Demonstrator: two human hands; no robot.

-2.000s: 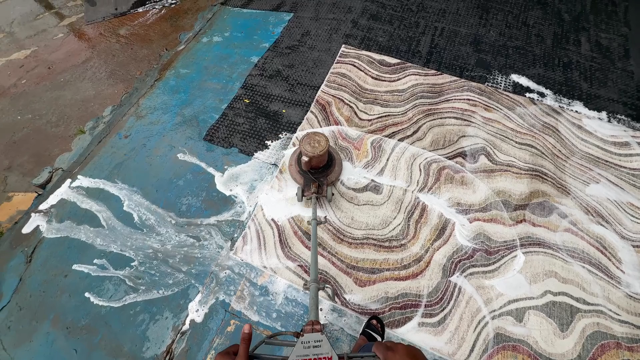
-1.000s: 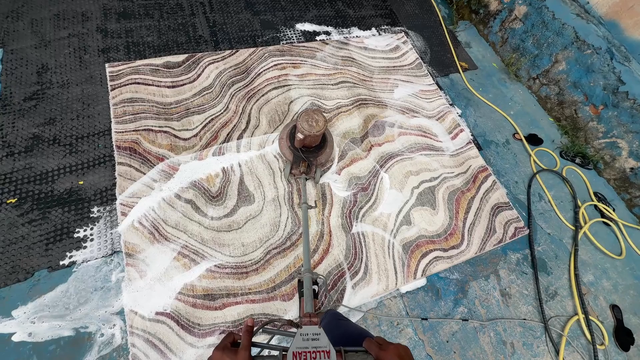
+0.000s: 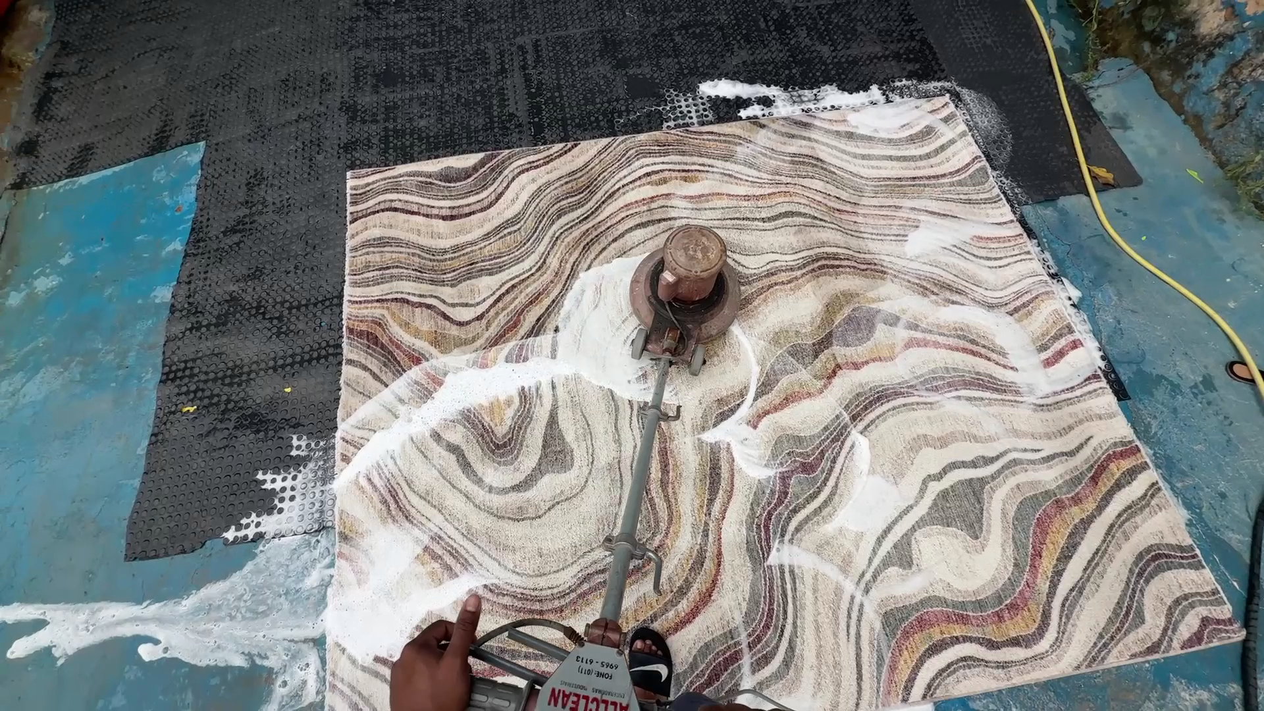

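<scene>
A rotary floor scrubber with a rusty motor housing sits on a wavy-patterned rug. Its long metal pole runs down to a handle frame at the bottom edge. My left hand is on the left grip of that frame, thumb pointing up. Of my right hand only a sliver shows at the bottom edge, by the right side of the handle; its fingers are hidden. White foam lies in arcs on the rug, around and left of the scrubber head.
Black studded rubber matting lies under and behind the rug. Foam spreads over the blue floor at the left. A yellow hose runs down the right side, with a dark hose below. A sandaled foot stands beside the handle.
Between the earlier frames, the scrubber head moved from the rug's left edge to its middle. Both hands stay at the handle. The view has swung right, then partly back left.
</scene>
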